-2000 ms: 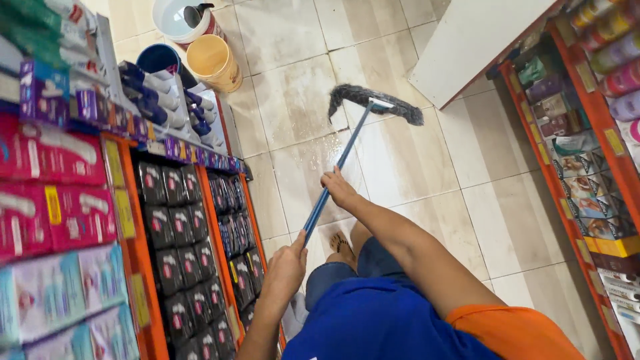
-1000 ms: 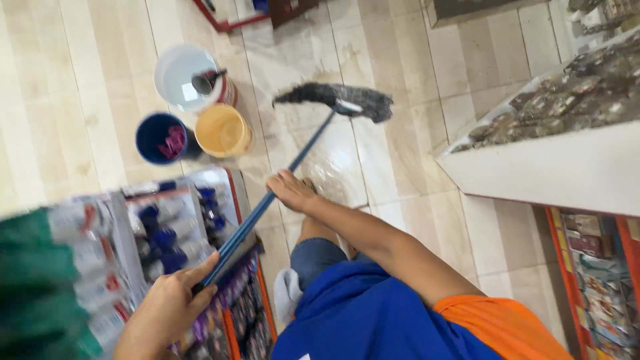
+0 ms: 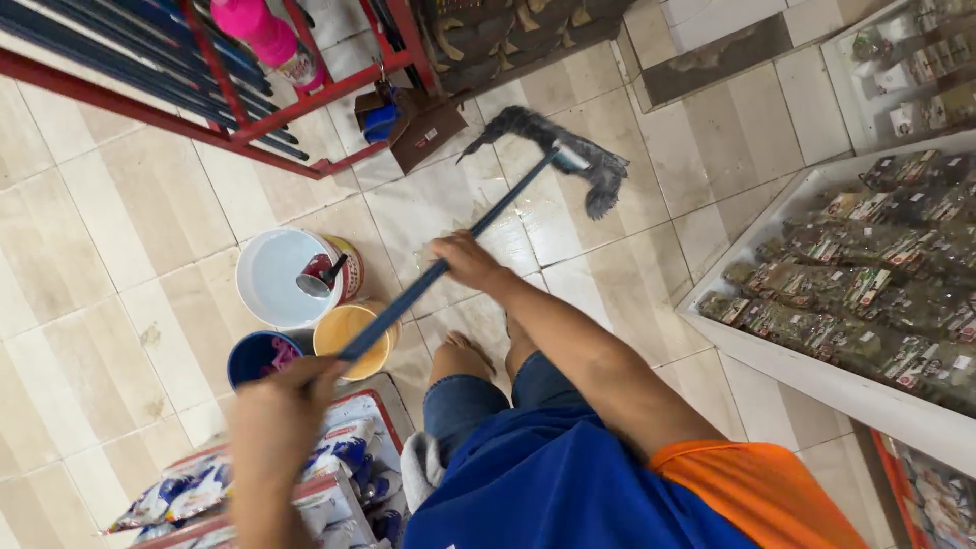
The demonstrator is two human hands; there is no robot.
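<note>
My left hand (image 3: 286,400), blurred, is closed around the upper end of a blue mop handle (image 3: 404,303). Farther down the same handle my right hand (image 3: 467,261) grips it. The handle slants up to the right, to a dark grey string mop head (image 3: 545,145) that lies spread on the tiled floor. Wet patches shine on the tiles beside it. Left of the handle stands a white bucket (image 3: 267,263) of water with a dipper (image 3: 316,276) in it. A yellow bucket (image 3: 343,324) stands below, partly behind the handle, touching or near a dark blue bucket (image 3: 248,358) with pink cloth inside.
A red metal rack (image 3: 278,122) with handles and a pink bottle (image 3: 267,38) stands at the upper left, a brown box (image 3: 427,133) at its corner. On the right is a white display bin (image 3: 762,362) of packaged goods. Bagged goods (image 3: 198,484) fill a shelf at the lower left.
The view has shifted and turned a lot, bringing the red rack into fuller sight. The mop head now lies near the brown box, its strands bent differently. Both hands have kept hold of the handle.
</note>
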